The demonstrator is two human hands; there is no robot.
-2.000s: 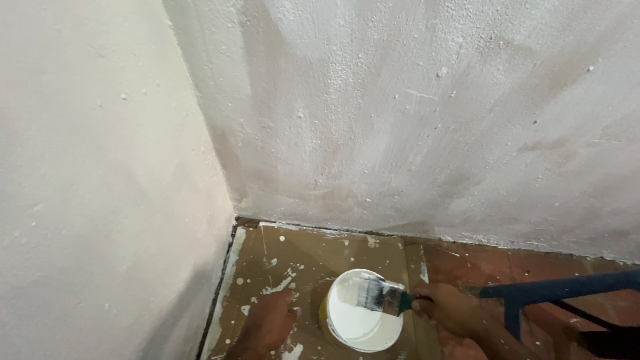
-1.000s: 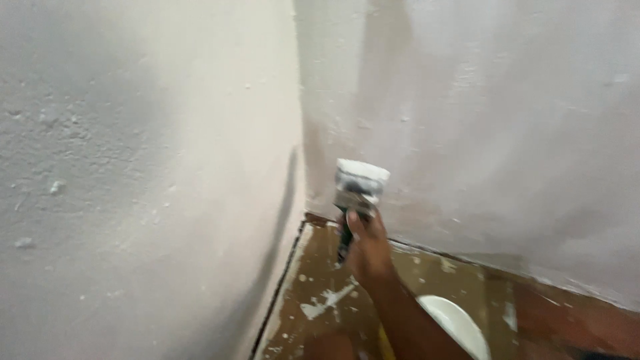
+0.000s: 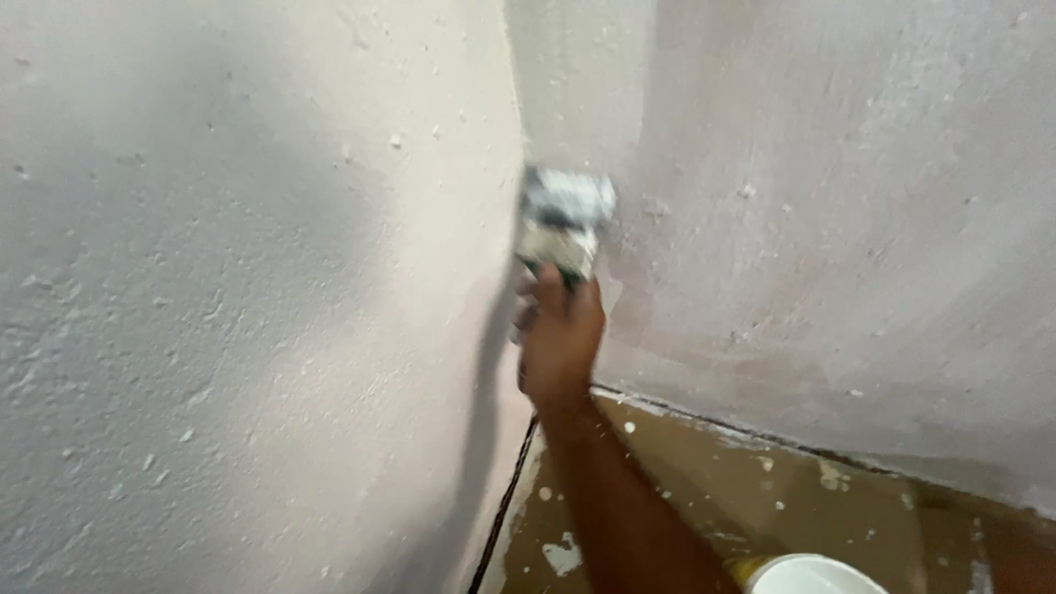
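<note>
My right hand (image 3: 565, 338) grips the handle of a wide flat paintbrush (image 3: 568, 214), bristles pointing up and coated with white paint. The brush is at the inside corner where the left wall (image 3: 247, 313) meets the right wall (image 3: 808, 214); motion blurs it. Most of the handle is hidden by the fingers. Below the forearm, at the bottom edge, part of a bucket of white paint (image 3: 813, 577) shows. My left hand is out of view.
Brown sheeting spotted with paint (image 3: 709, 478) covers the floor along the corner. A dark gap runs along the base of both walls. Reddish floor (image 3: 1023, 549) shows at the lower right.
My right hand has moved from the bucket, where the brush was, up to the wall corner. My left hand, beside the bucket two seconds ago, has left the view. The view has shifted.
</note>
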